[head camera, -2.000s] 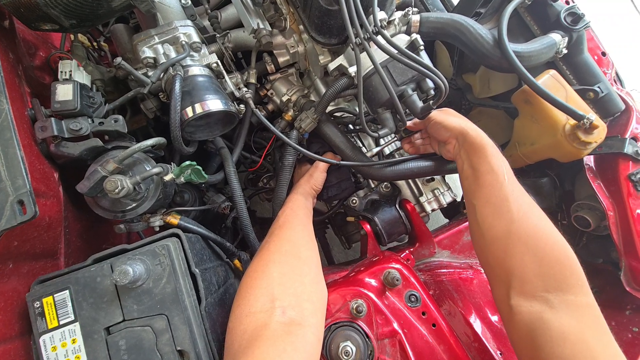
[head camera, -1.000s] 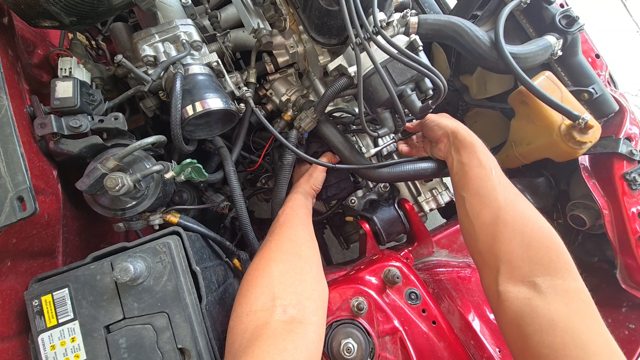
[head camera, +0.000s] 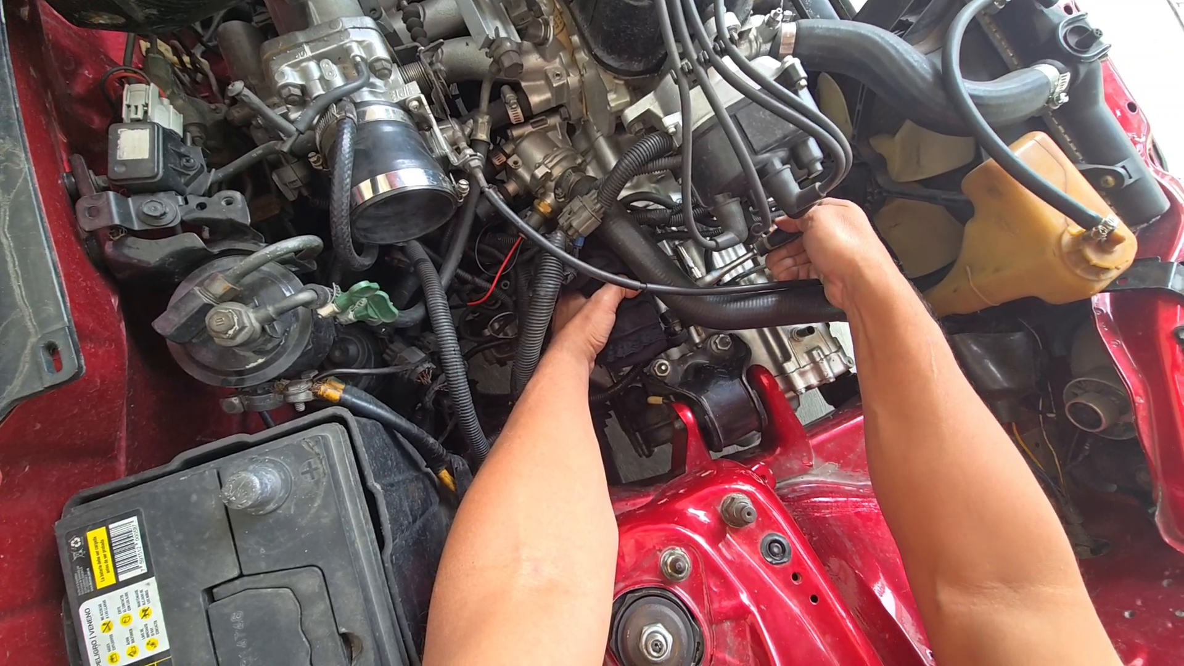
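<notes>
Both my hands reach into a car's engine bay. My left hand (head camera: 592, 319) is beside a corrugated wire conduit (head camera: 540, 310), at a dark part (head camera: 638, 328) low by the engine; its fingers are mostly hidden, so what they grip cannot be told. My right hand (head camera: 823, 245) has its fingers curled under the distributor cap (head camera: 786, 185), just above a thick black radiator hose (head camera: 731, 301); whether they hold something is not clear. A thin black cable (head camera: 647, 285) runs between the hands. Spark plug wires (head camera: 731, 111) arch above my right hand.
A car battery (head camera: 305, 499) with warning labels sits at the lower left. The red strut tower (head camera: 721, 555) lies between my forearms. A yellowed plastic reservoir (head camera: 1027, 222) and the upper radiator hose (head camera: 906, 74) are at the right. An open black intake coupling (head camera: 393, 176) faces down at the upper left.
My right hand has shifted slightly at the distributor, its fingers now more tucked in under it. My left hand has stayed about where it was.
</notes>
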